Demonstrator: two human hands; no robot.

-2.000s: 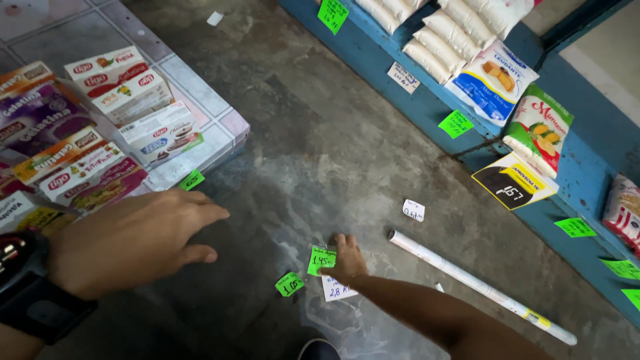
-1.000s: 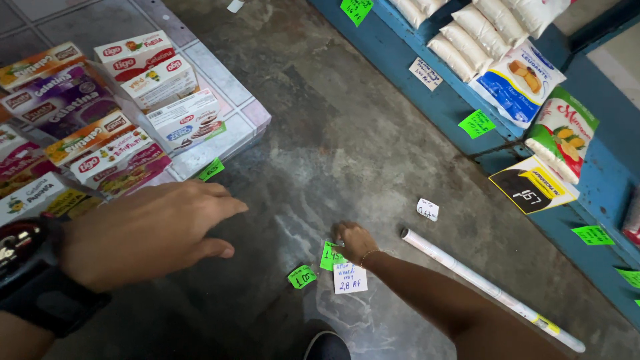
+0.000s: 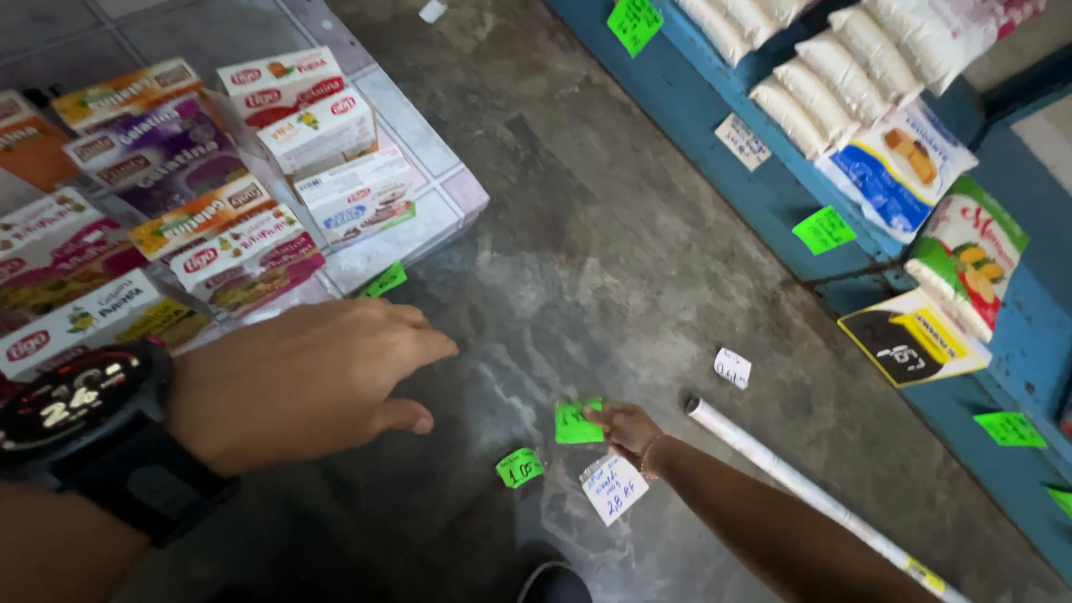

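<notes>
My left hand (image 3: 335, 381), with a black smartwatch on the wrist, hangs in front of the gelatin boxes (image 3: 247, 251). Its thumb is apart from the fingers and it holds nothing. Low over the floor, my right hand (image 3: 628, 431) pinches the right edge of a green handwritten price tag (image 3: 578, 421). Just below these fingers is a white handwritten tag (image 3: 614, 490); whether they touch it too is unclear. Another green tag (image 3: 520, 468) lies to the left on the concrete floor. A smaller white tag (image 3: 733, 368) lies up and to the right, near a long pale tube (image 3: 804, 486).
At left stands a tiled display ledge (image 3: 452, 188) with a green tag (image 3: 385, 280) on its edge. A blue shelf (image 3: 754, 209) runs along the right, bearing white bags (image 3: 804, 105), flour packages (image 3: 971, 260) and price tags. A shoe tip (image 3: 555, 582) shows at the bottom.
My right hand has shifted from over the green tag to its right edge, and this tag now sits clear of the white one's top. My left hand stays near the boxes.
</notes>
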